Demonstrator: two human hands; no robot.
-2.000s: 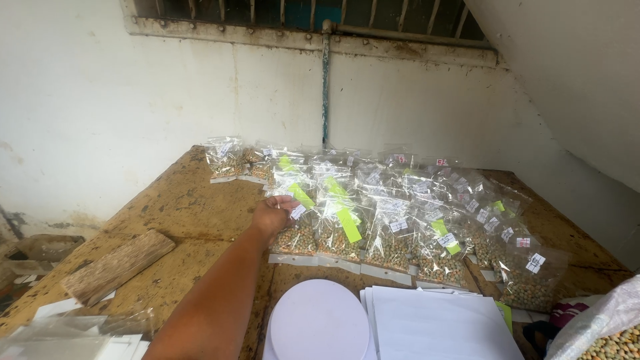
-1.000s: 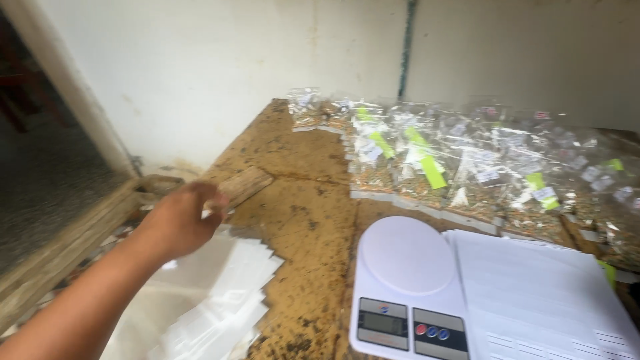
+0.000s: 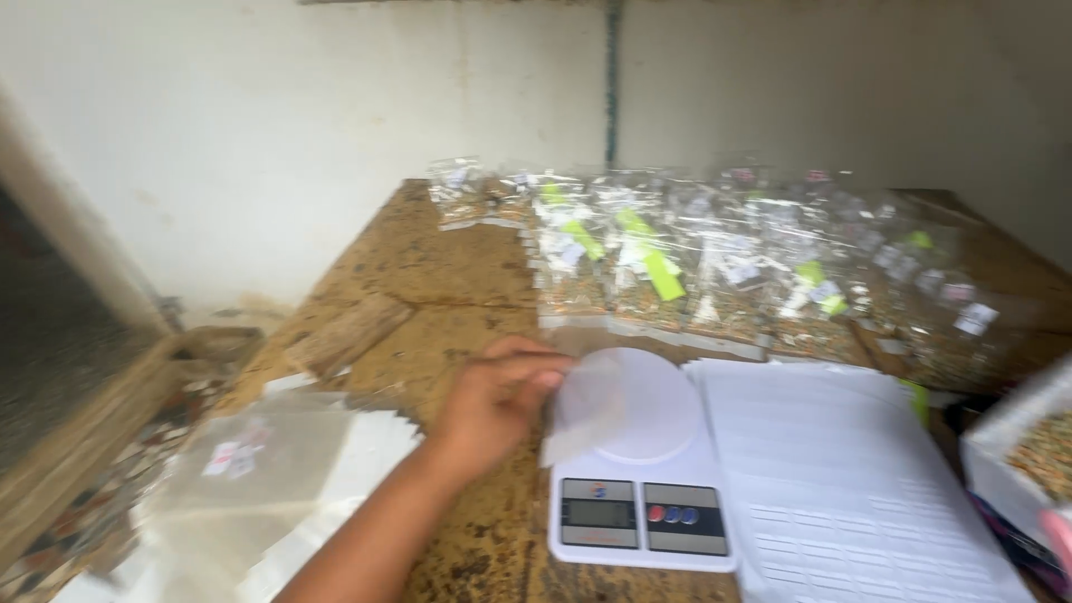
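Note:
My left hand (image 3: 498, 406) pinches a clear plastic bag (image 3: 595, 402) by its edge, holding it over the left part of the round platform of a white digital kitchen scale (image 3: 641, 559). The bag looks flat and is blurred. To the left lies a pile of flat clear bags with white edges (image 3: 276, 469), some bearing small labels. Beyond the scale stand rows of filled clear bags (image 3: 653, 276) holding mixed grains or legumes, several with green strips. A stack of white paper sheets (image 3: 812, 452) lies right of the scale. My right hand is not in view.
A wooden block (image 3: 352, 331) lies on the worn wooden table (image 3: 469, 268) behind the flat bags. At the right edge is an open sack of mixed grains or legumes (image 3: 1043, 456). A wooden-framed box or ledge (image 3: 75, 444) runs beside the table at left, and a wall stands behind.
My left hand was at the filled bags, then over the left side of the table near the flat bags. Now it is at the scale with a clear bag in its fingers.

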